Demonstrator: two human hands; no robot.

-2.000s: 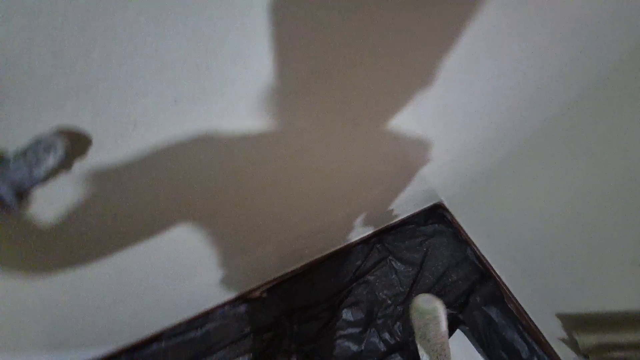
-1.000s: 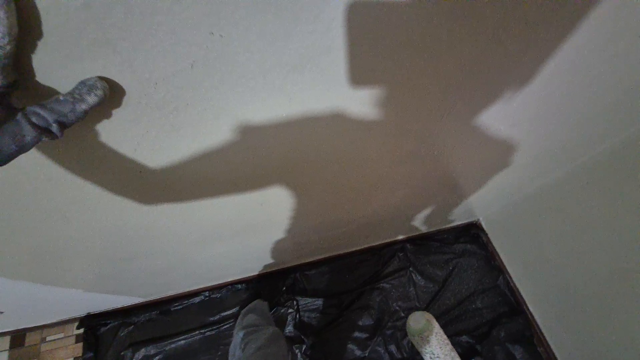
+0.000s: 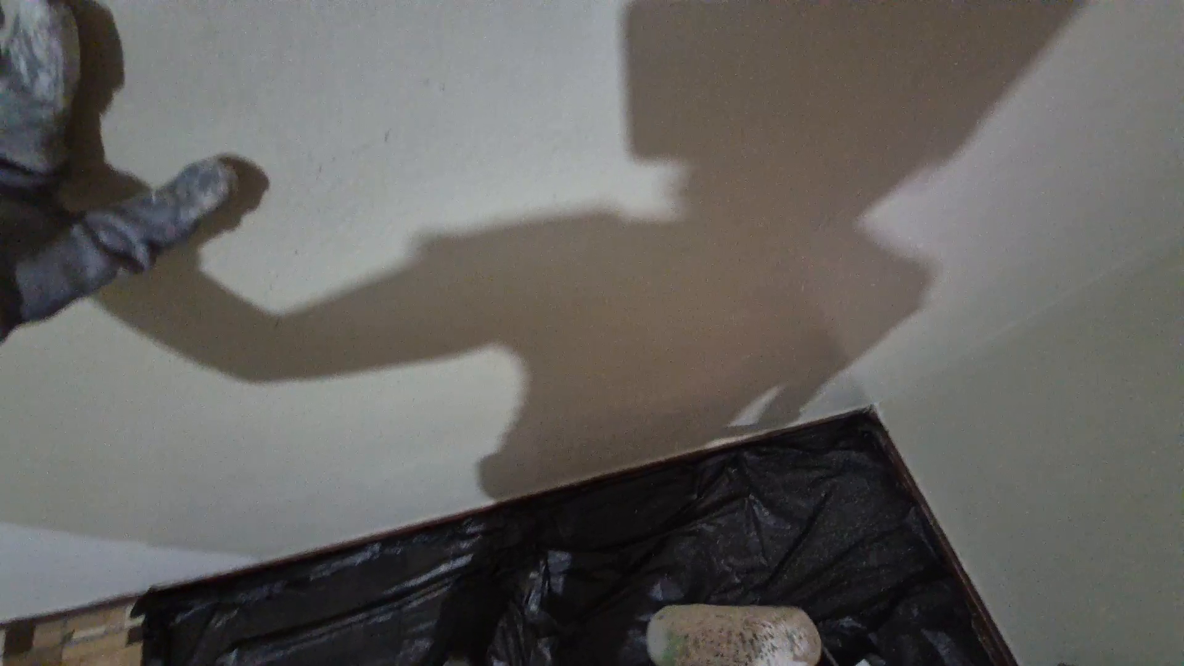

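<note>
My left hand, in a grey, stained work glove, is at the left edge against the pale painted wall. Its thumb points right, apart from the fingers, which are partly cut off by the frame, and nothing shows in its grip. A paint roller cover, off-white and speckled, lies across the bottom of the view in front of black plastic sheeting. Its handle is hidden. My right hand is out of view, so its hold cannot be seen.
Black sheeting spreads below the wall, with a thin dark edge along its right side. A second wall meets the first at a corner on the right. Patterned tile shows at lower left. A large shadow of a person falls on the wall.
The roller cover has turned from a steep slant to nearly level. A grey shape seen at the bottom one second ago is out of view. More of my left hand shows than two seconds ago.
</note>
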